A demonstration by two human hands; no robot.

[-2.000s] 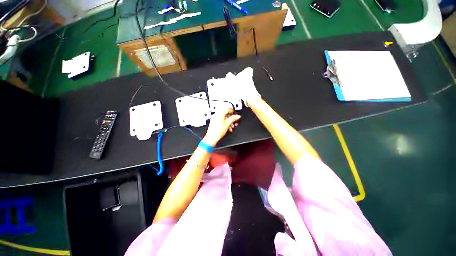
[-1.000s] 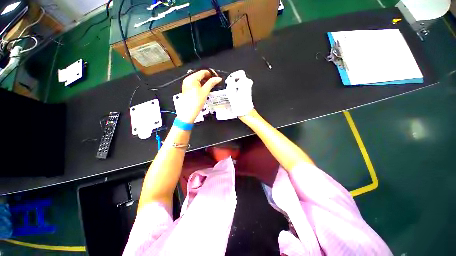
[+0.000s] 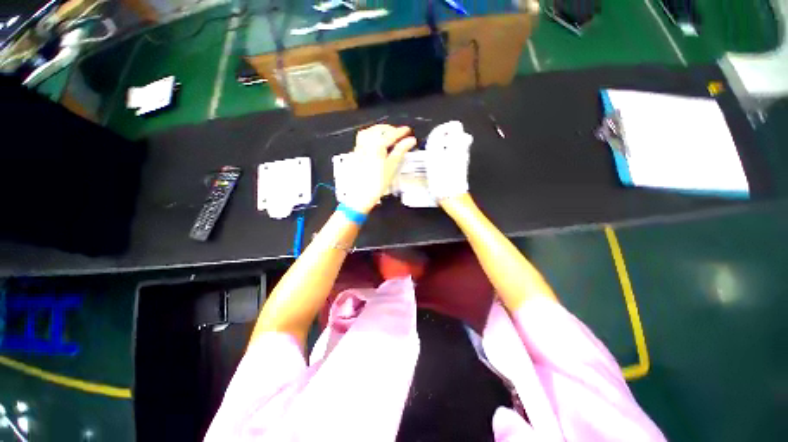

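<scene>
My right hand, in a white glove, holds the right end of a white box unit whose ribbed or lined surface shows. My left hand, bare with a light blue wristband, reaches over the box's left side, fingers bent at its far edge. Whether its fingertips hold a plug or lead cannot be seen. A second white box lies partly behind my left hand. A third white box lies flat farther left, with dark dots at its corners.
A black remote control lies left of the boxes. A blue cable hangs towards the front edge. A thin lead lies beyond my glove. A blue clipboard with white paper lies right. A black tray is below the bench.
Over the two seconds, my left hand has moved from the boxes' near side to their far edge. The right-hand box now shows a lined surface instead of its dotted one. The camera view has shifted.
</scene>
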